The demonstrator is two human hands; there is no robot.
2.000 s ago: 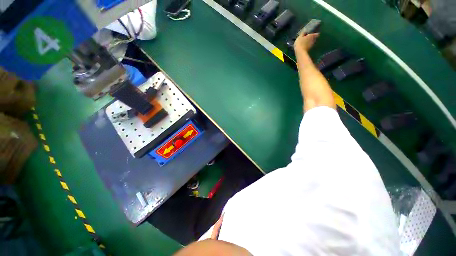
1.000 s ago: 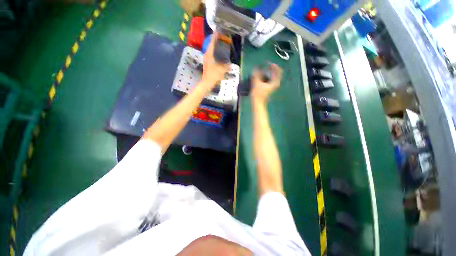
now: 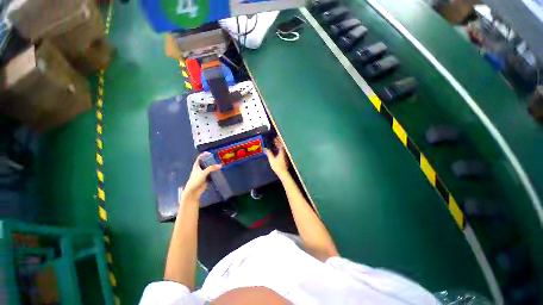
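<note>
A dark oblong housing (image 3: 219,89) lies in the orange-brown and black fixture (image 3: 230,118) on the perforated plate (image 3: 205,134). My left hand (image 3: 201,174) is at the left side of the blue machine base, its fingers around a dark grey piece that looks like another housing (image 3: 221,183); the fingers partly hide it. My right hand (image 3: 277,161) is at the right side of the base, fingers apart, with nothing seen in it. The red label with two yellow arrows (image 3: 240,152) shows between my hands. Whether buttons are pressed is hidden.
The blue machine head with green disc "4" (image 3: 185,11) is above the fixture. A dark bench top (image 3: 165,143) lies under the machine. Several dark housings (image 3: 400,89) stand in a row on the green conveyor at right, behind hazard tape (image 3: 427,173). Cartons (image 3: 56,89) and a green rack (image 3: 68,262) are at left.
Both hands have moved down from the fixture and the area beside it to the two sides of the machine base. A dark housing now shows uncovered in the fixture. The view has turned.
</note>
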